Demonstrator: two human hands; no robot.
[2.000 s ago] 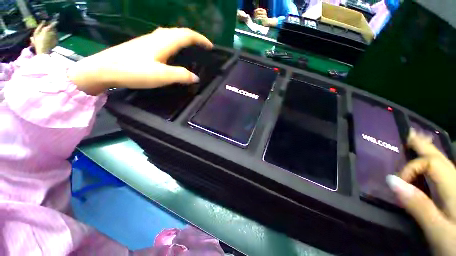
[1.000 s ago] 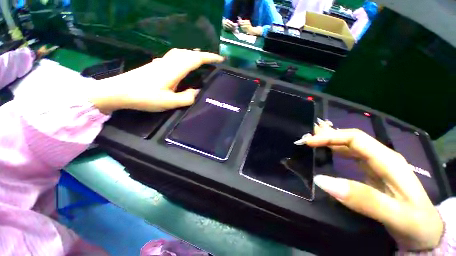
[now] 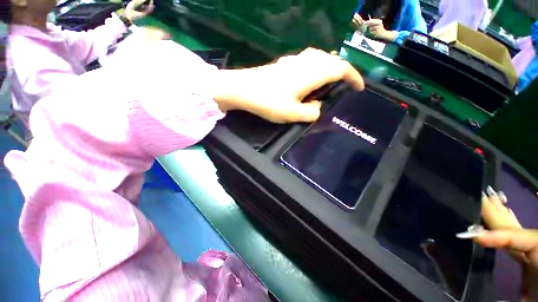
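A black foam phone tray (image 3: pixel 366 221) lies on top of a tray stack (image 3: pixel 253 200) and holds phones side by side. One phone (image 3: pixel 348 150) shows white WELCOME on a dark screen. The phone to its right (image 3: pixel 433 200) has a black screen. A purplish phone (image 3: pixel 510 271) is partly hidden at the right edge. My left hand (image 3: pixel 289 85) rests over the leftmost slot, fingers spread, thumb and fingertips near the WELCOME phone's upper left edge; what lies under it is mostly hidden. My right hand (image 3: pixel 507 233), cut off by the frame, has its fingertips at the black phone's right edge.
A green-topped bench (image 3: pixel 194 183) runs below the stack. Behind are a dark green partition (image 3: pixel 265 26), black trays (image 3: pixel 448 68) and an open cardboard box (image 3: pixel 481 47). A person in pink (image 3: pixel 47 65) is at the left, with a person in blue (image 3: pixel 407 17) across the bench.
The view has swung left, so the tray sits farther right. My right hand has moved from the right-hand phones to the black phone's edge. My left hand remains at the leftmost slot.
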